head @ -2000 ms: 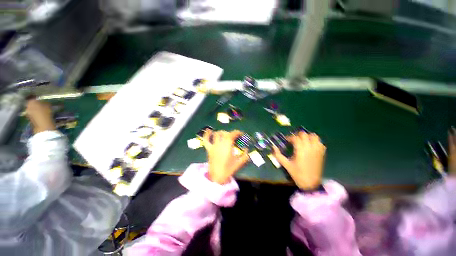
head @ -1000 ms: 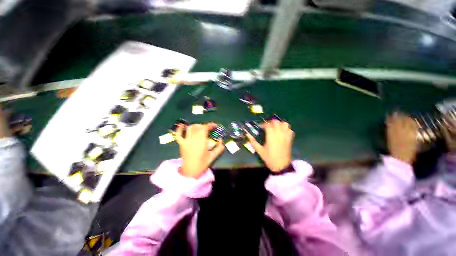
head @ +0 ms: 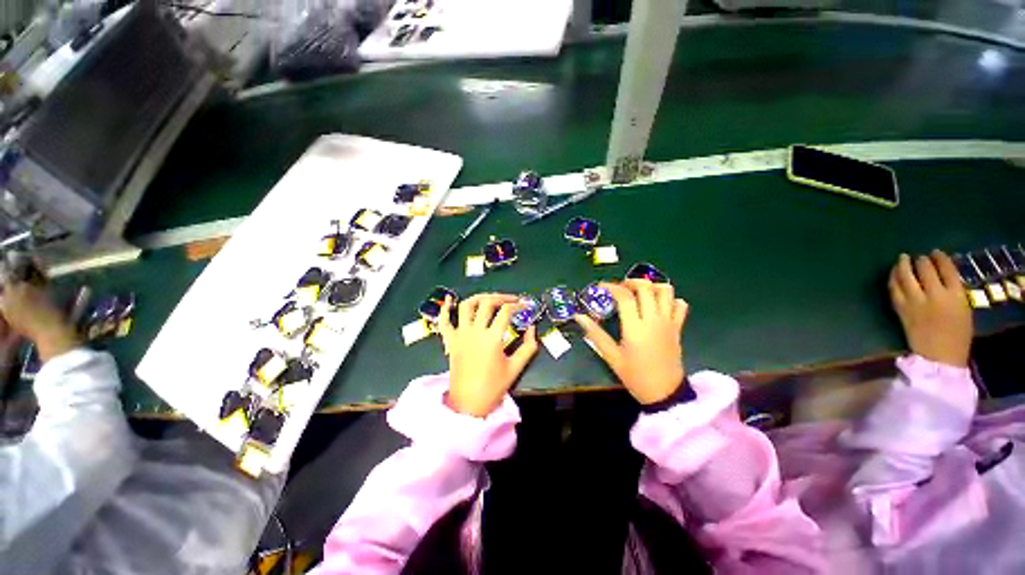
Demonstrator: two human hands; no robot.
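Note:
Several small screen modules with white battery pouches lie in a row on the green bench. Three lit round-faced ones, including the middle module (head: 561, 303), sit close together between my hands. My left hand (head: 483, 354) has thumb and fingers around the left lit module (head: 524, 313), partly hiding it. My right hand (head: 646, 348) has its thumb and forefinger at the right lit module (head: 598, 299). Another module (head: 438, 302) lies at my left fingertips, and one (head: 646, 273) is partly hidden behind my right fingers. Two more lit modules (head: 500, 252) (head: 582, 231) lie farther back.
A white board (head: 214, 326) with dark modules lies left. Two slim tools (head: 468, 231) (head: 562, 204) and a banded object (head: 527, 191) are near the pale rail (head: 719, 165). A phone (head: 843, 175) lies right. Neighbours' hands (head: 931, 309) (head: 34, 309) work at both sides.
The view has shifted and become sharper. My hands stay around the row in much the same pose. The right neighbour's hand now rests beside a row of modules.

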